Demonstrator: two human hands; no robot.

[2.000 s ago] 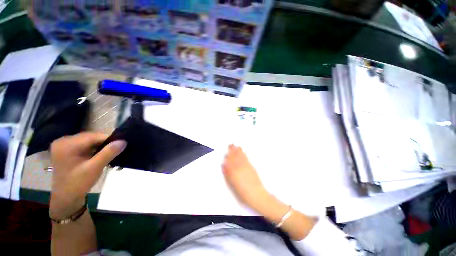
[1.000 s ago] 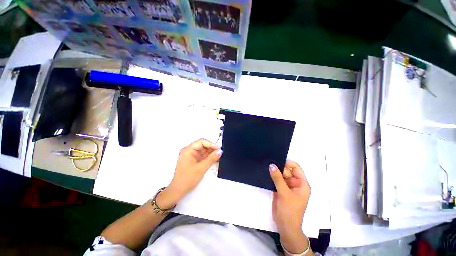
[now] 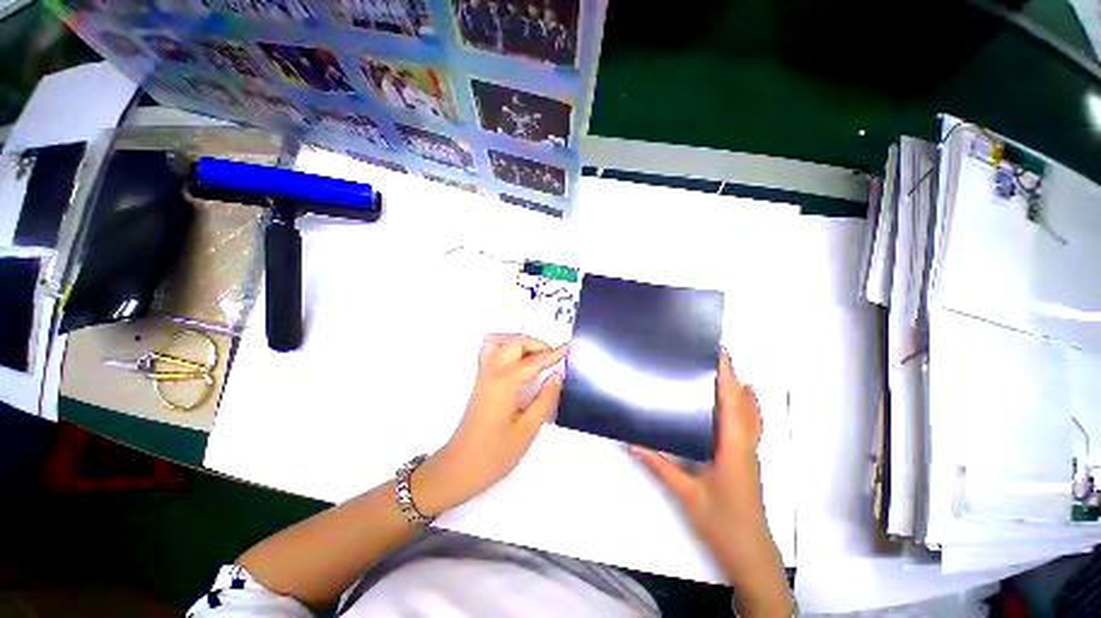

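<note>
A black panel [image 3: 642,362] lies over the white sheet in front of me, with a bright lamp reflection across it. My left hand [image 3: 513,398] touches its left edge with the fingertips. My right hand [image 3: 722,465] holds its right edge and lower right corner, fingers along the side and thumb at the bottom. A small green circuit board [image 3: 558,273] with thin wires shows just left of the panel's top left corner. The white backing sheet [image 3: 676,235] has only faint edges.
A blue roller [image 3: 285,187] with a black handle lies left. Gold-handled scissors [image 3: 181,369] and a black panel stack [image 3: 127,242] are further left. A printed photo sheet [image 3: 398,103] stands at the back. Layered white sheets with boards [image 3: 1002,326] are piled right.
The black panel has shifted slightly right and now reflects the lamp. More of the circuit board shows. My right thumb has moved from the panel's face to its bottom edge.
</note>
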